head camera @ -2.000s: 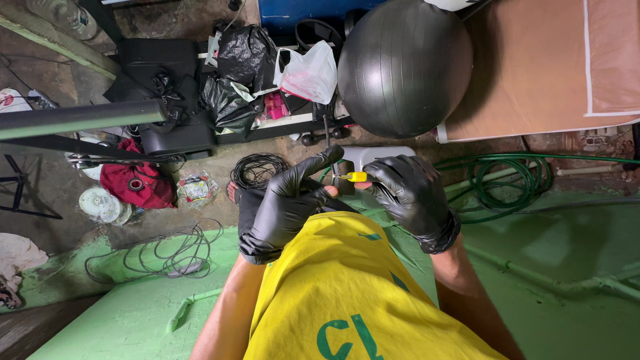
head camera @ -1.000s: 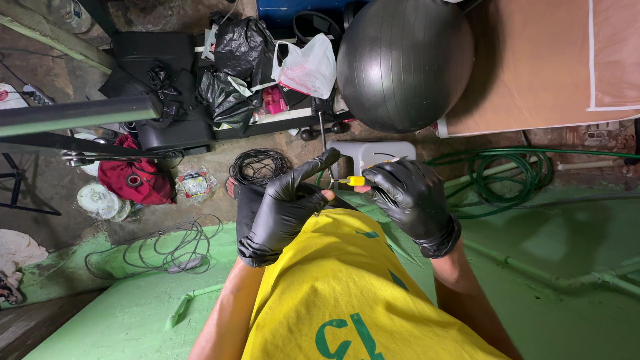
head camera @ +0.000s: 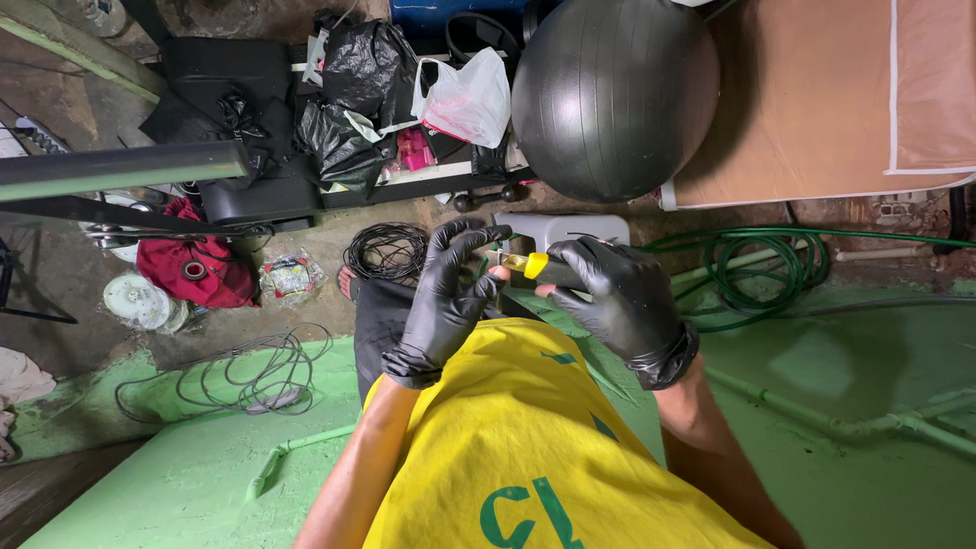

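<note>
Both hands wear black gloves with bare fingertips showing, and they meet in front of my chest. My right hand [head camera: 621, 305] is closed around a tool with a yellow collar [head camera: 536, 265], perhaps a utility knife; its handle is mostly hidden in the palm. The tool's metal end points at my left hand [head camera: 451, 297], whose thumb and index finger pinch something small and thin beside that tip. A short green piece, possibly wire, shows near those fingers. A thin dark strand lies above my right fingers.
Behind the hands stands a grey plastic stool [head camera: 564, 229]. A coiled black cable [head camera: 386, 253], a red bag [head camera: 197, 267] and a dumbbell [head camera: 489, 198] lie on the floor. A large black exercise ball [head camera: 616, 99] is ahead; a green hose [head camera: 762, 278] lies coiled at right.
My left index finger, raised higher a second ago, is now bent down toward the tool tip. The tool stays in my right hand, close to the left fingers.
</note>
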